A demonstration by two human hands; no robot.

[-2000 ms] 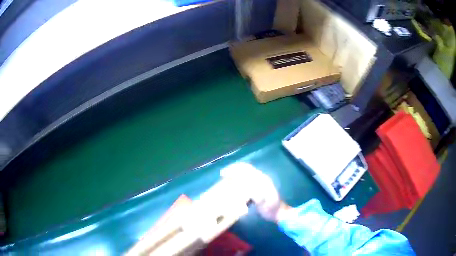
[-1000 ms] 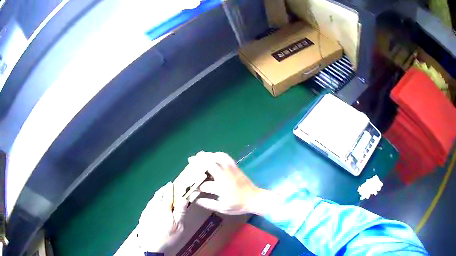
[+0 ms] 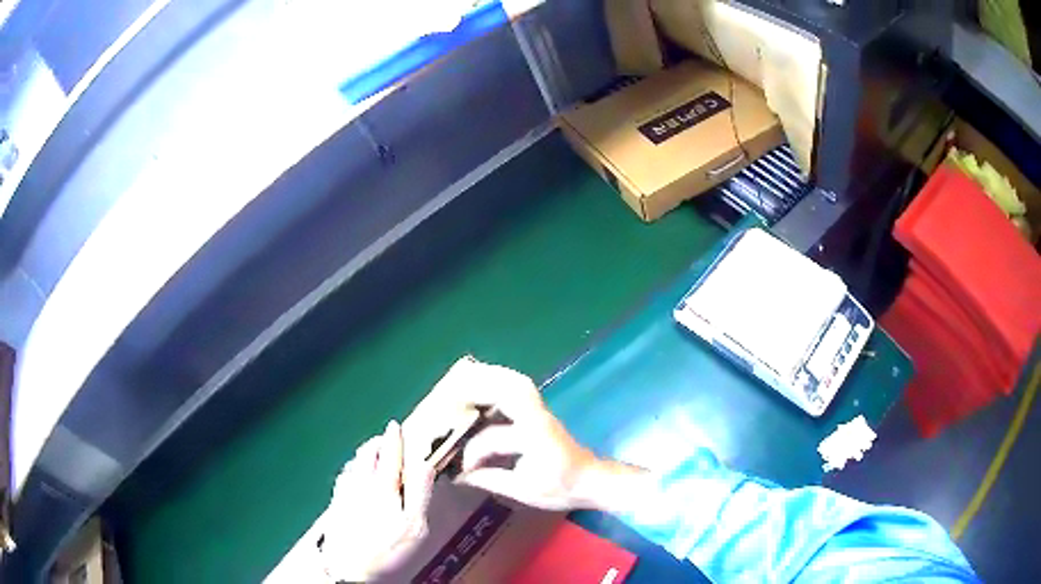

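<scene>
A brown carton with black label print lies at the bottom centre, partly cut off by the lower edge. My left hand lies on its narrow side, fingers on the edge. My right hand is at the same edge, fingers curled around a small slot or handle part. The fingers hide most of that part. A red board shows beside the carton's right side.
A closed carton sits at the belt's far end by the dark rollers. A white scale stands on the teal worktop, a white scrap near it. Red boards are stacked at right. A white shelf overhangs the upper left.
Since two seconds ago, my left hand has come into view on the carton, and the carton's label now shows. In the last second both hands have stayed at the edge, with only small finger shifts.
</scene>
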